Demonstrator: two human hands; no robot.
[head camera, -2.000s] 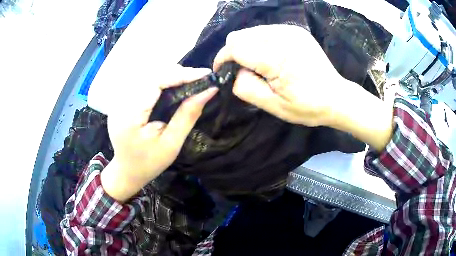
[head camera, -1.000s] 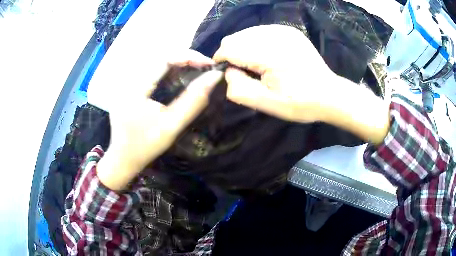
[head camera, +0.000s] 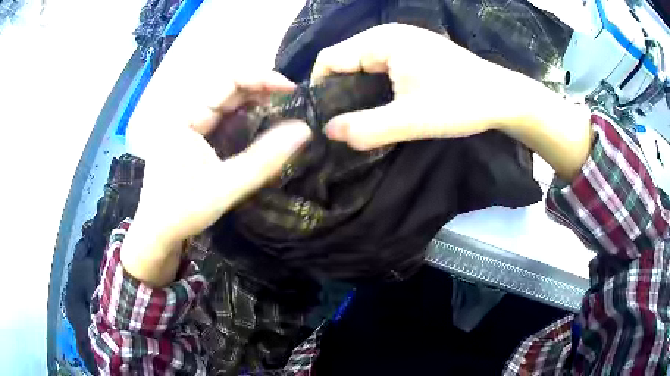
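Observation:
The dark plaid garment (head camera: 323, 198) with smooth black lining (head camera: 441, 180) lies over the white table and hangs over its front edge. My left hand (head camera: 198, 176) pinches a folded part of the cloth between thumb and fingers. My right hand (head camera: 433, 92) holds the same part from the right, with plaid cloth showing between its thumb and fingers. The fingertips of both hands nearly meet at a dark ridge, perhaps a seam. Yellowish check lines show below them. Both hands are overexposed and somewhat blurred.
A white-and-blue sewing machine (head camera: 613, 55) stands at upper right. A ruler scale (head camera: 507, 270) runs along the table's front edge. More dark plaid cloth (head camera: 242, 301) hangs at lower left, beside my left sleeve. Blue-edged surfaces (head camera: 136, 99) curve along the left.
My hands have opened wider around the cloth, and more plaid shows between my right thumb and fingers. My left hand has shifted slightly left. The yellowish check lines show more clearly.

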